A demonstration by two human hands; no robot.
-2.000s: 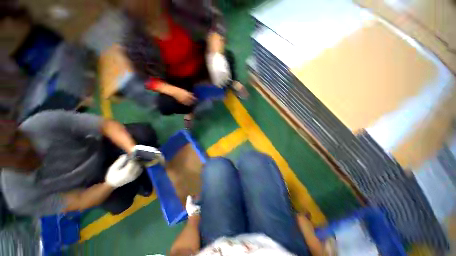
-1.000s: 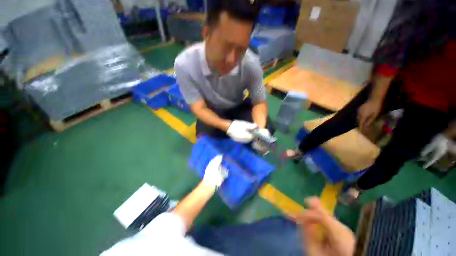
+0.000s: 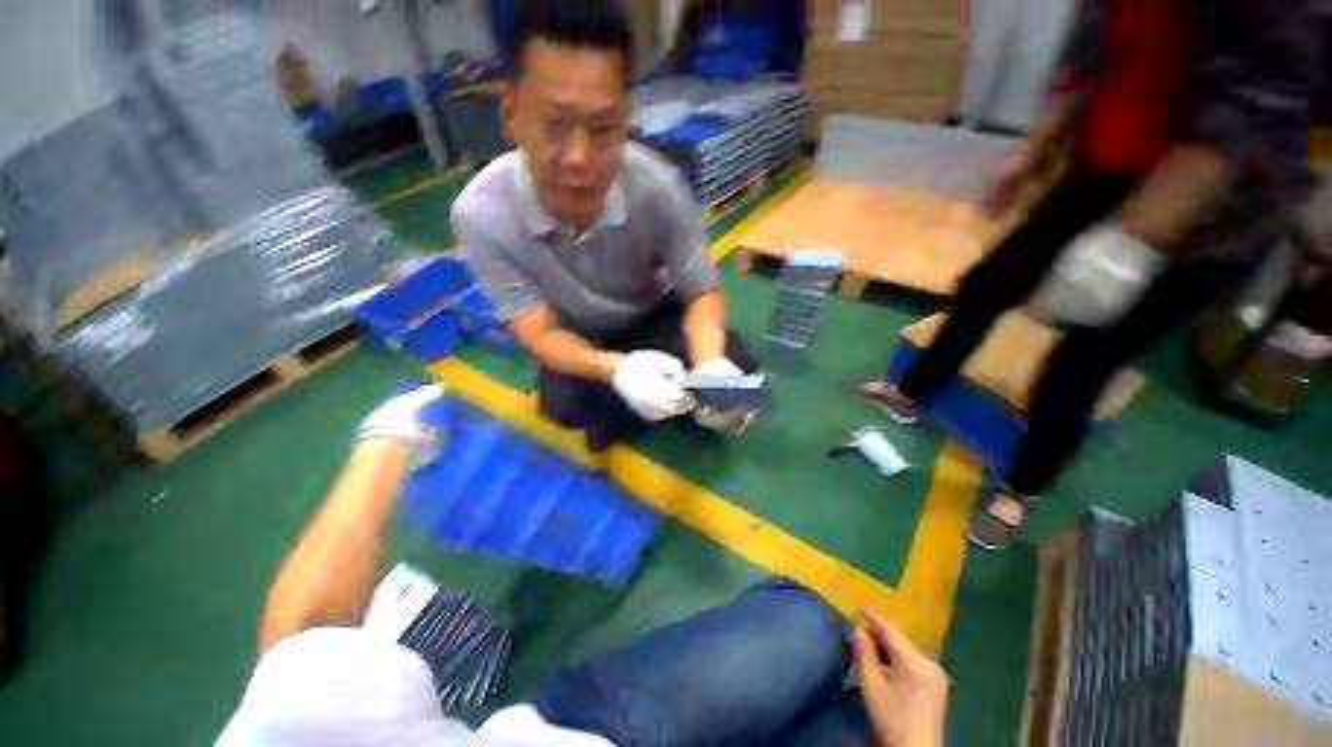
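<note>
My left hand [image 3: 403, 419], in a white glove, is stretched out and holds the upper left end of a blue plastic bin [image 3: 526, 496]. The bin is tilted, with its ribbed outer side showing; its inside is hidden. My bare right hand [image 3: 894, 674] is near my knee at the lower right, fingers partly bent, with nothing visible in it. A pile of sheet-metal parts [image 3: 456, 642] lies on the green floor below the bin, beside my left arm.
A squatting person [image 3: 592, 263] in white gloves holds a metal part [image 3: 723, 382] beyond the bin. Another person stands at the right by a cardboard-covered blue bin [image 3: 964, 413]. Stacked panels [image 3: 1256, 569] are at lower right; a film-wrapped pallet load [image 3: 219, 292] is at left.
My left hand has moved left and up, and the blue bin is now tilted with its outer side showing. My right hand is lower. The view has shifted since two seconds ago.
</note>
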